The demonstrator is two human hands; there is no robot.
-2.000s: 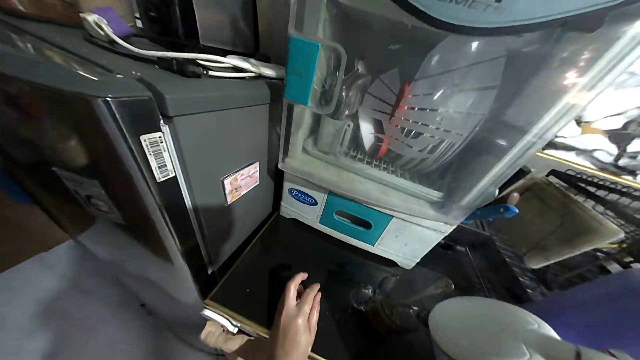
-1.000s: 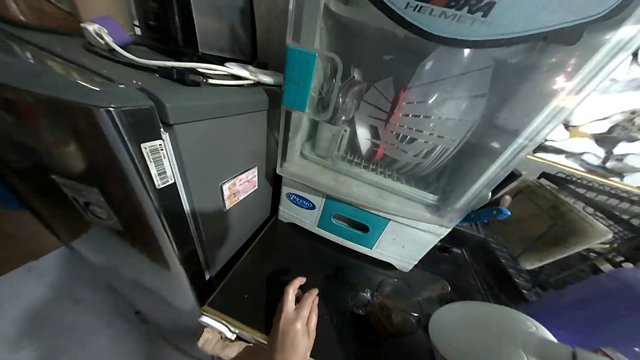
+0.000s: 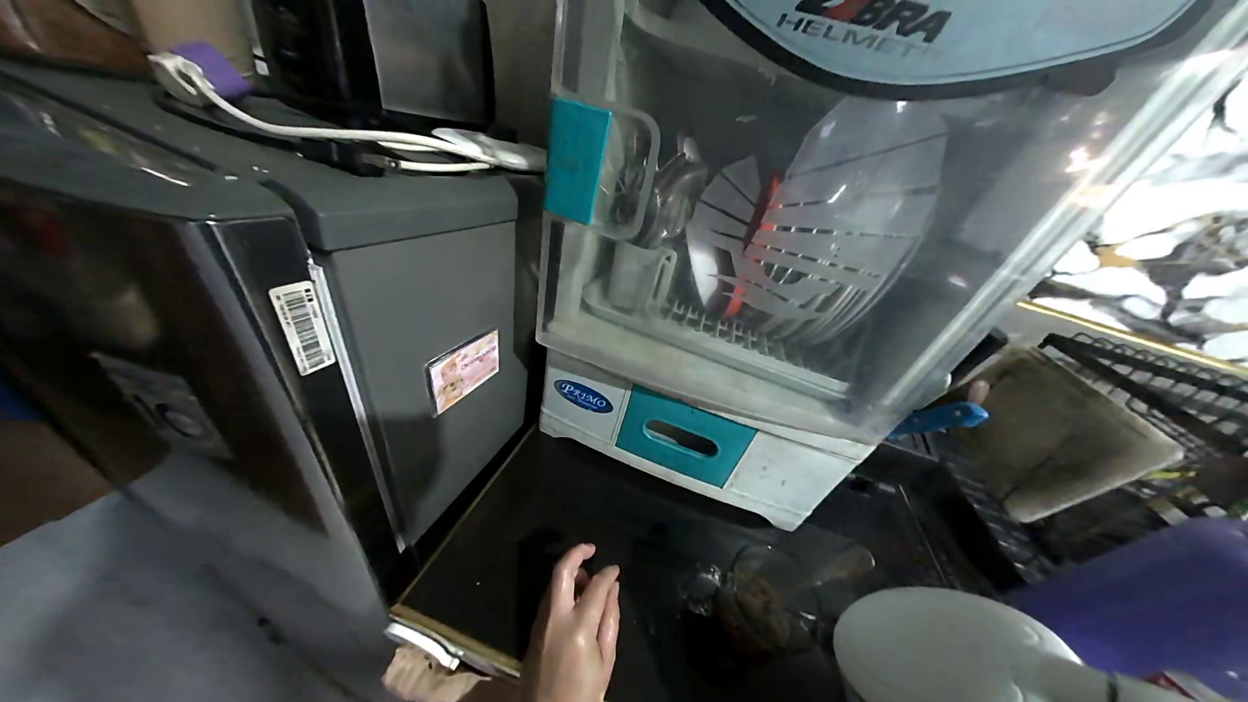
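My right hand (image 3: 575,634) is at the bottom centre, low over the black countertop (image 3: 487,546). Its fingers are bent, with a gap between two of them, and nothing shows in its grasp. A clear glass vessel (image 3: 760,595) with brown contents stands to its right, beside a pale round lid or container (image 3: 951,639). Behind the hand is a clear-fronted dish cabinet (image 3: 585,331) holding plates (image 3: 838,224) and cutlery (image 3: 673,195); its white base has a teal handle panel (image 3: 682,439). No left hand can be clearly made out.
A dark grey refrigerator (image 3: 429,292) stands left, with a white cable (image 3: 390,136) on top. At right are a blue-handled utensil (image 3: 941,419), a worn board (image 3: 1063,439), a wire rack (image 3: 1160,361) and a purple item (image 3: 1150,595). Something tan (image 3: 429,673) is below the counter edge.
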